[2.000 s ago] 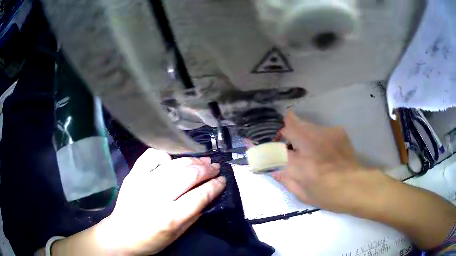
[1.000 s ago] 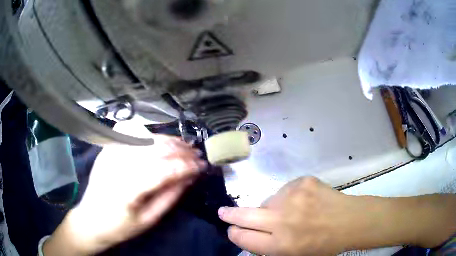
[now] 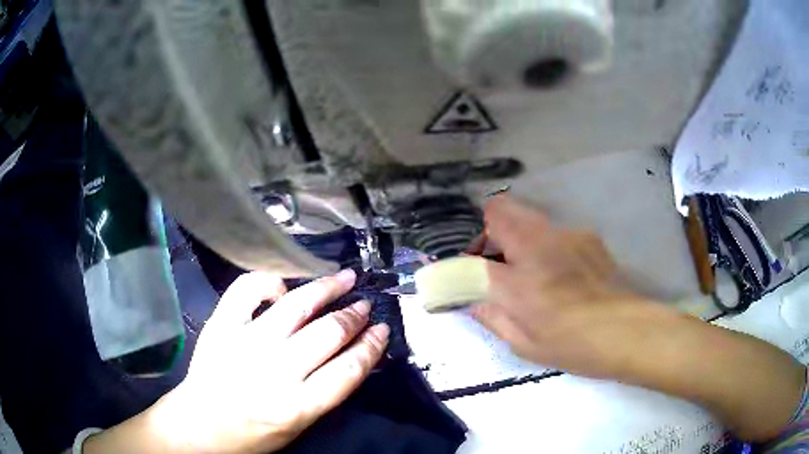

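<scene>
Dark navy cloth [image 3: 377,403] lies under the presser foot [image 3: 371,250] and hangs toward the front. A crinkled dark strip [image 3: 380,310] of it sits just in front of the foot. My left hand [image 3: 279,355] lies flat on the cloth, fingers spread, fingertips just left of and below the foot. My right hand [image 3: 554,288] is behind the cream tension dial [image 3: 452,282], which hides some fingertips. Narrow pointed metal blades, apparently thread snips [image 3: 405,280], stick out left of the dial toward the strip, in line with my right hand.
The off-white machine head [image 3: 381,80] fills the top. A dark green tube with a whitish band [image 3: 136,297] stands at left. Dark-handled scissors [image 3: 743,248] and a brown-handled tool [image 3: 699,248] lie at right, below a handwritten paper sheet [image 3: 745,115]. Printed markings run along the table [image 3: 550,421].
My right hand has moved from the cloth's front right edge up behind the dial, where the blades now show. My left hand has flattened with its fingers spread. The view has shifted.
</scene>
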